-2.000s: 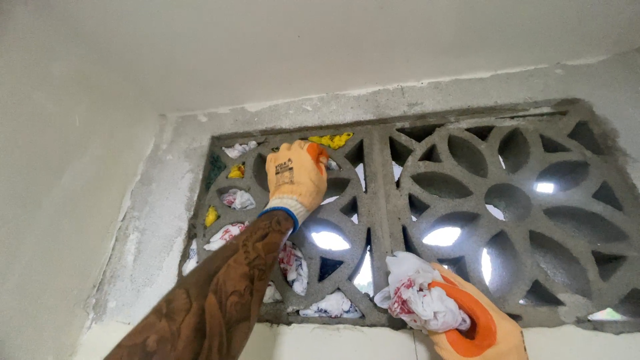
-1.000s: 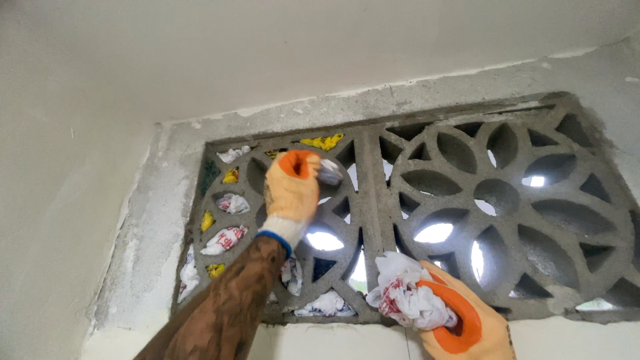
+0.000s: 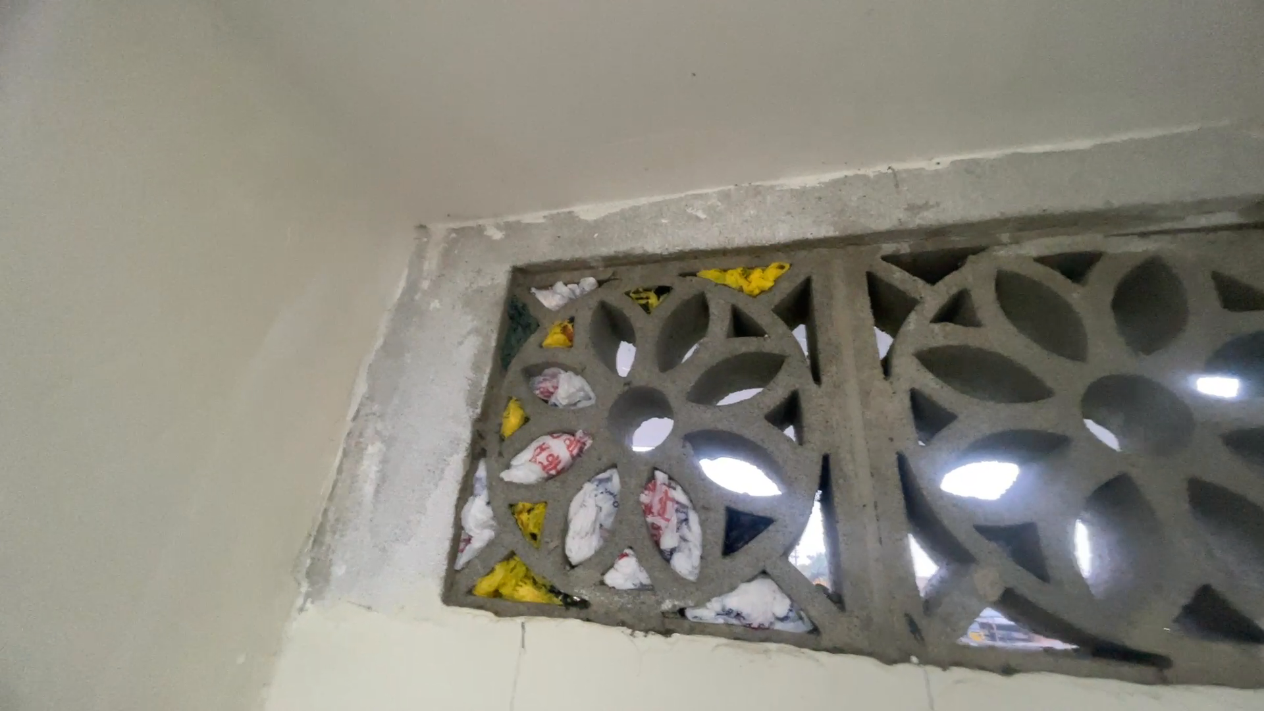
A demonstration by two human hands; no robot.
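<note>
Neither of my hands shows in the view now. Two concrete breeze blocks with flower-shaped openings, a left one (image 3: 652, 513) and a right one (image 3: 1047, 415), sit side by side in the wall. Crumpled white plastic bags with red print (image 3: 545, 457) fill several petal openings at the left of the left block. Yellow plastic (image 3: 746, 278) is wedged at its top edge, and more yellow plastic (image 3: 515, 581) in its lower left corner. A white plastic wad (image 3: 752, 603) fills the bottom right gap. The upper and right petals of that block are unfilled, and light comes through some.
Rough grey mortar (image 3: 395, 494) frames the blocks. A smooth pale wall (image 3: 178, 355) stands at the left, with a pale surface (image 3: 711, 109) overhead. Cream tiles (image 3: 711, 676) lie below the blocks. A dark piece of plastic (image 3: 517, 333) fills the upper left corner gap.
Both gloved hands have left the view, along with the white plastic bag that my right hand held. The petals and gaps that my left arm covered now show.
</note>
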